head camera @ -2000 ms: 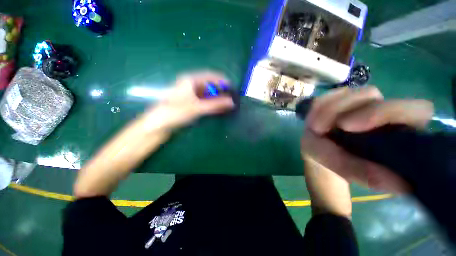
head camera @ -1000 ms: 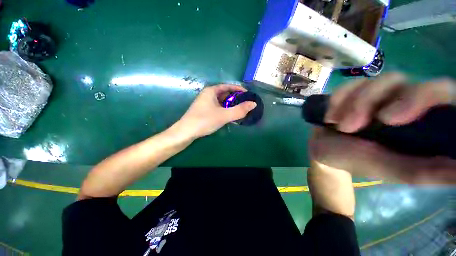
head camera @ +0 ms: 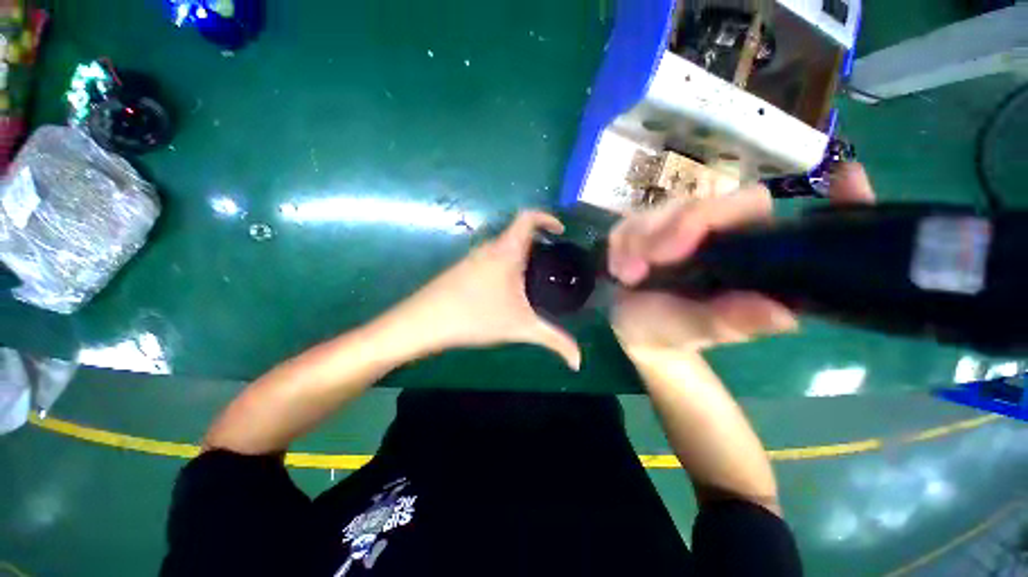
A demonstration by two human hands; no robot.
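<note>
A round black unit (head camera: pixel 560 278) sits over the front part of the bench, its dark end facing up. My left hand (head camera: pixel 485 291) is curved around its left side, with thumb and forefinger spread apart; whether its other fingers touch the unit is hidden. My right hand (head camera: pixel 705 271) grips a thick black electric screwdriver (head camera: pixel 857 265) with a pale label. The driver lies across the view, its nose end close to the unit's right side. The hand and blur hide the bit, so contact cannot be told.
A white screw feeder (head camera: pixel 721 101) with a blue side (head camera: pixel 620 101) stands beyond my right hand. Black units (head camera: pixel 133 115), one with blue light (head camera: pixel 226 20), stand far left. A wrapped bundle (head camera: pixel 79 220) lies left. A small clear ring (head camera: pixel 260 231) lies left of centre.
My left hand has opened its finger and thumb around the unit, which has moved slightly down. The screwdriver in my right hand has moved left to the unit. The purple glow is no longer visible.
</note>
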